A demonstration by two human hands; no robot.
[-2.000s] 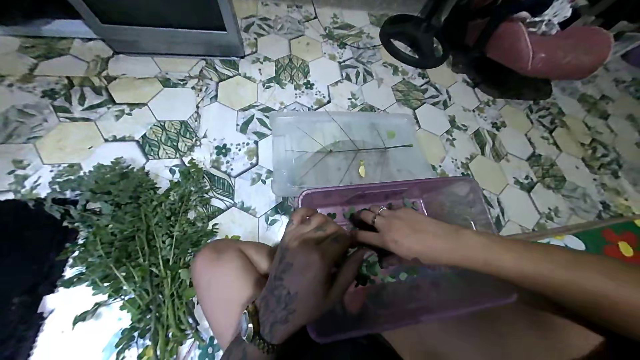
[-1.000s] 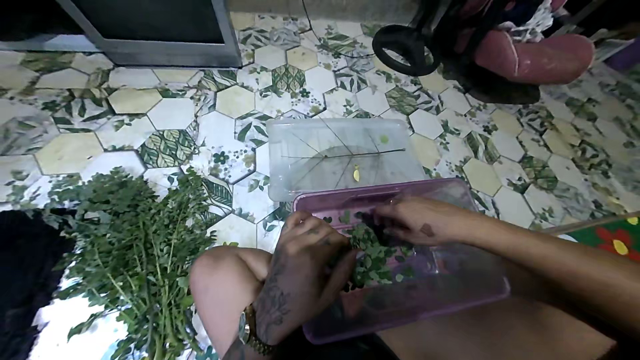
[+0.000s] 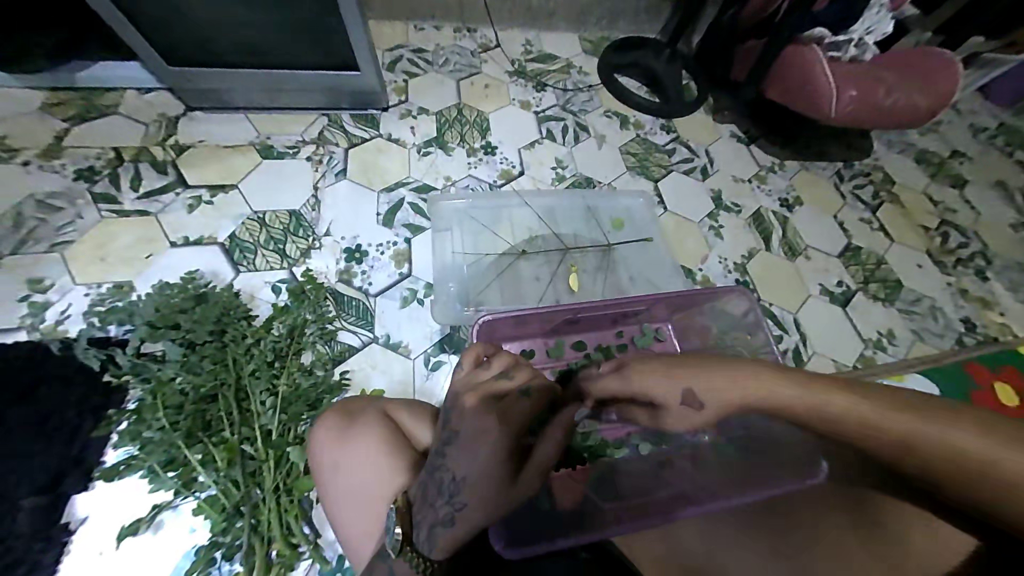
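Observation:
A purple translucent plastic container [image 3: 616,312] rests at my lap, with small loose green leaves [image 3: 592,448] in it. My left hand [image 3: 496,440], with a wristwatch [image 3: 396,528], is over its left side, fingers curled; what they hold is hidden. My right hand [image 3: 648,392] reaches in from the right, and its fingertips meet those of my left hand among the leaves. Beyond the container lies a clear plastic lid [image 3: 480,280] bearing a bare leaf stalk [image 3: 560,250] and a yellow leaflet [image 3: 574,278].
A big bunch of leafy green stems [image 3: 232,416] lies on the left, beside a black furry thing [image 3: 48,448]. A grey-framed cabinet [image 3: 272,88] stands at the upper left. Upper right are a black wheel [image 3: 652,76] and a pink padded item [image 3: 872,84]. The floor [image 3: 368,168] has hexagonal patterned tiles.
My right hand was farther from my left hand one second ago, over the leaves at the container's middle; now the two hands are together. The leaf heap is more covered by my hands.

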